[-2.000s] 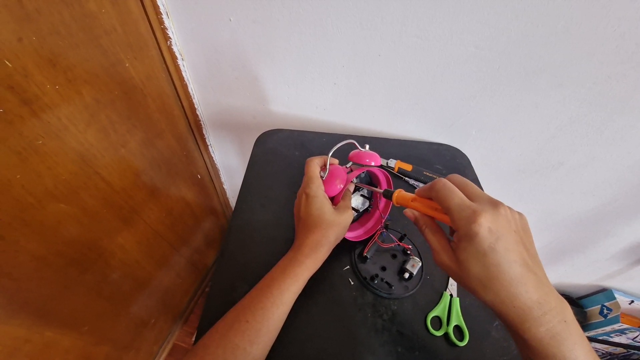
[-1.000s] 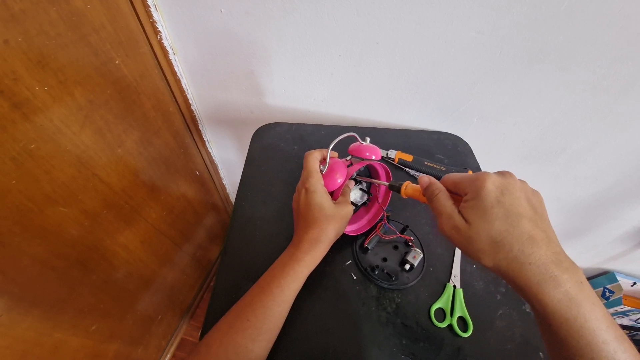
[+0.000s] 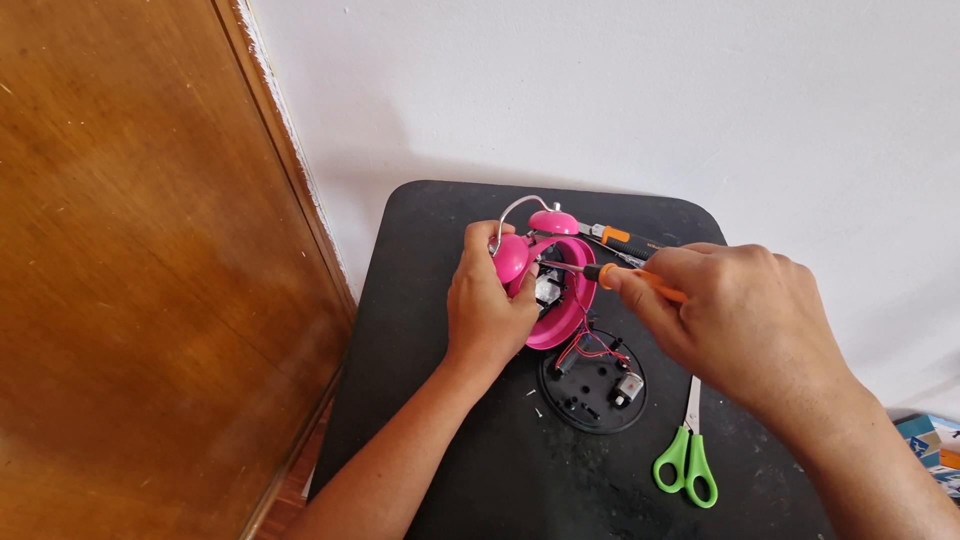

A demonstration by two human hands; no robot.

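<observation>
My left hand (image 3: 487, 300) grips a pink twin-bell alarm clock (image 3: 584, 300) by its side, tilted with its open back facing right. Two pink bells and a metal handle sit on its top. My right hand (image 3: 724, 315) holds an orange and black screwdriver (image 3: 606, 276), its shaft reaching into the housing near the upper inner edge; the exact tip contact is hard to see. Red and dark wires run from the housing to the round black back cover (image 3: 592, 416), which lies below with a small metal motor (image 3: 630, 385) on it.
The black table (image 3: 465, 480) stands against a white wall, beside a wooden door. Green-handled scissors (image 3: 686, 469) lie at the right. An orange and black utility knife (image 3: 626, 241) lies behind the clock. Small screws (image 3: 538, 412) lie left of the cover. Boxes (image 3: 926, 442) show at the far right.
The grip of my right hand on the screwdriver has shifted, and the back of the hand now faces up more. My left hand keeps its hold on the clock.
</observation>
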